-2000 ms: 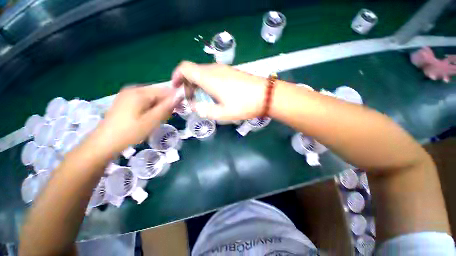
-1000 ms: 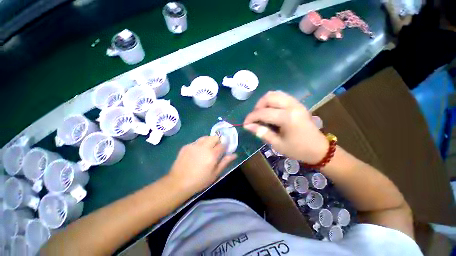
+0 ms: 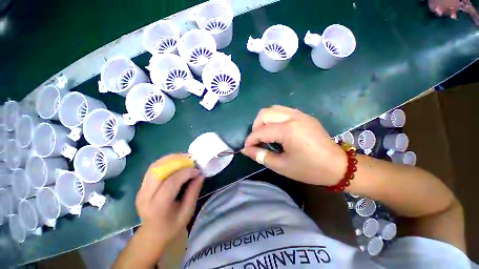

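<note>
A white housing (image 3: 210,153) lies tilted on the green bench near its front edge, in front of me. My left hand (image 3: 170,192) holds its left side; a yellow finger cot (image 3: 172,166) is on one finger. My right hand (image 3: 286,141), with a red bead bracelet, pinches a thin dark reddish wire (image 3: 231,153) at the housing's right side. The wire reaches to the housing; its far end cannot be made out.
Many white housings (image 3: 105,127) stand at left and back left. Two more (image 3: 277,47) stand farther back. Pink pieces (image 3: 445,7) are at the top right. An open carton (image 3: 420,105) with rows of housings is below the bench at right. A pale strip (image 3: 105,54) edges the bench.
The view has shifted, and the bench housings look nearer. The held housing has turned, and my left hand is now below left of it with the yellow finger cot showing. My right hand still pinches the wire.
</note>
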